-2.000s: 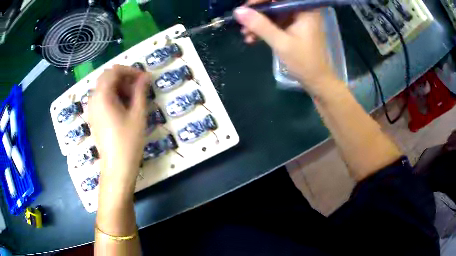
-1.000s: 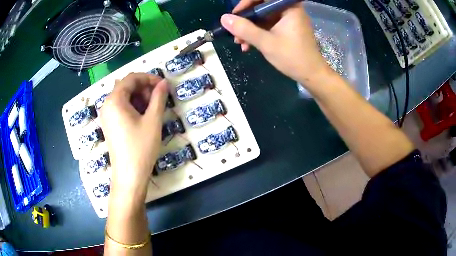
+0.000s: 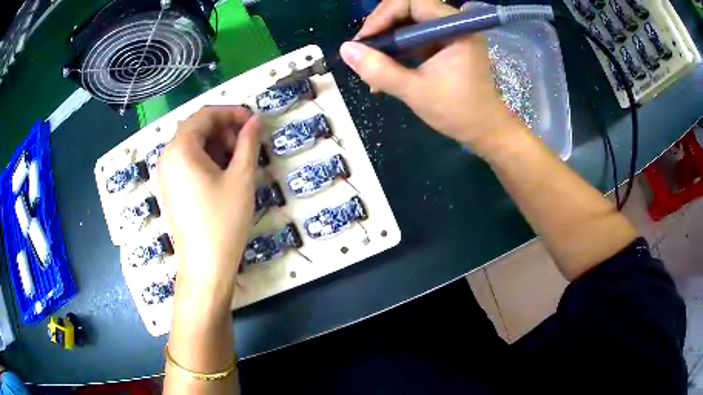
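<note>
A cream fixture plate [image 3: 370, 224] lies on the dark green bench with rows of black and silver assemblies [image 3: 335, 217]. My right hand [image 3: 439, 85] holds a dark soldering iron [image 3: 447, 29] like a pen above the plate's back right corner. Its barrel points left toward the top assembly [image 3: 285, 96]; the tip is hard to make out. My left hand [image 3: 208, 170] is over the middle of the plate with thumb and index finger brought together. Anything between those fingertips is too small to tell. This hand hides some assemblies. Thin reddish wires stick out beside several assemblies.
A round black fan [image 3: 139, 65] stands behind the plate. A clear tub [image 3: 547, 85] with silver bits is at right, near a second cream tray [image 3: 678, 54] and black cords [image 3: 634, 146]. A blue tray [image 3: 58, 266] with white parts and a yellow-and-black item [image 3: 60, 332] are at left.
The view has shifted, so the plate appears further right and lower than in the oldest frame. The iron's rear has swung lower and its grey sleeve shows. My left hand stays over the plate.
</note>
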